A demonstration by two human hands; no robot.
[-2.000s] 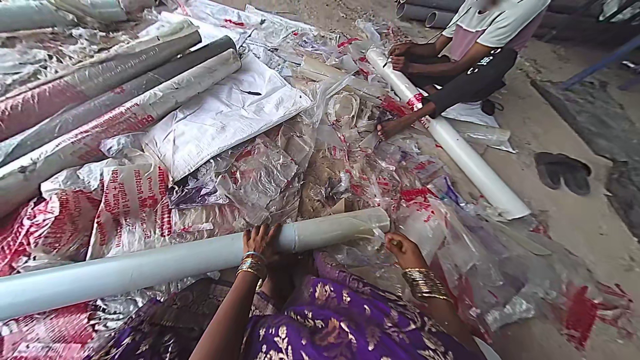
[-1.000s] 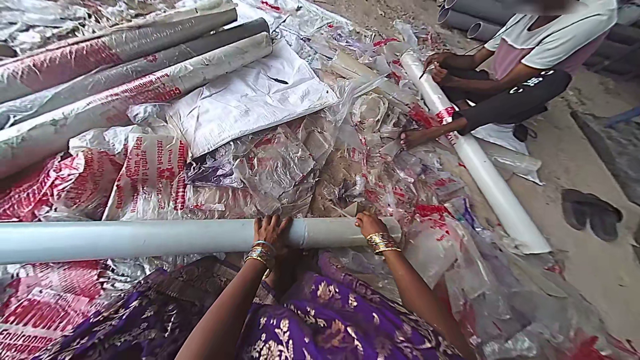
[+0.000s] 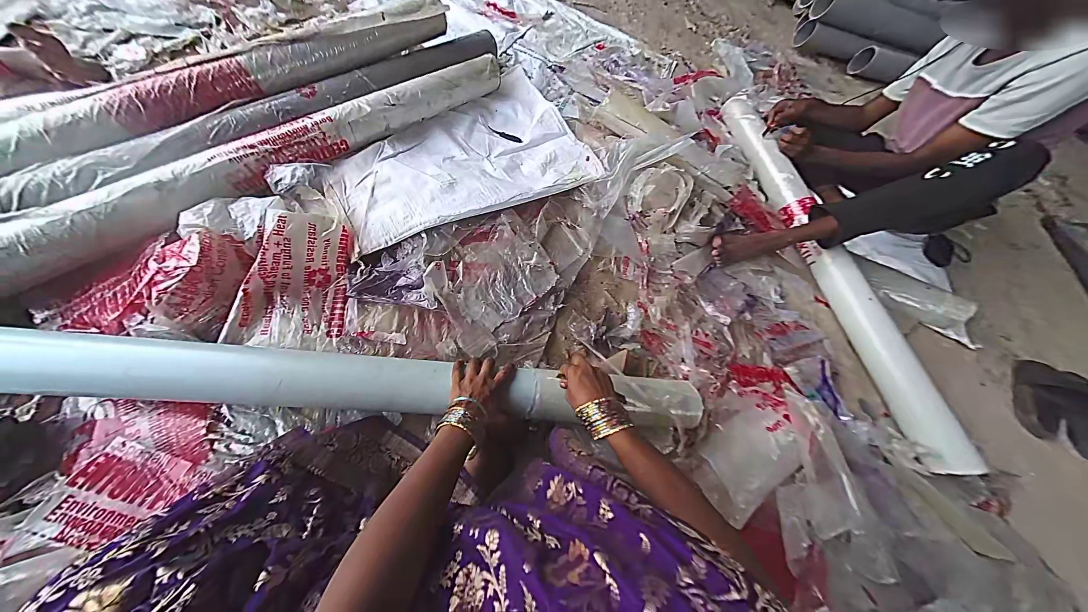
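Observation:
A long pale blue-grey plastic pipe lies across in front of me, its right end covered in clear plastic film. My left hand, with bangles at the wrist, rests on top of the pipe with its fingers spread, just left of a line around it. Farther right, my right hand is on the upper side of the pipe with bent fingers, at the film. Whether it pinches the film or a small tool is too small to tell.
Film-wrapped pipes lie at the upper left beside a white sheet. Plastic film scraps cover the ground. At the right a seated person works at a white pipe. Grey pipes and dark footwear lie beyond.
My right hand was off the film-covered pipe end two seconds ago; it has moved left along the pipe, nearer my left hand. My left hand stays on the pipe.

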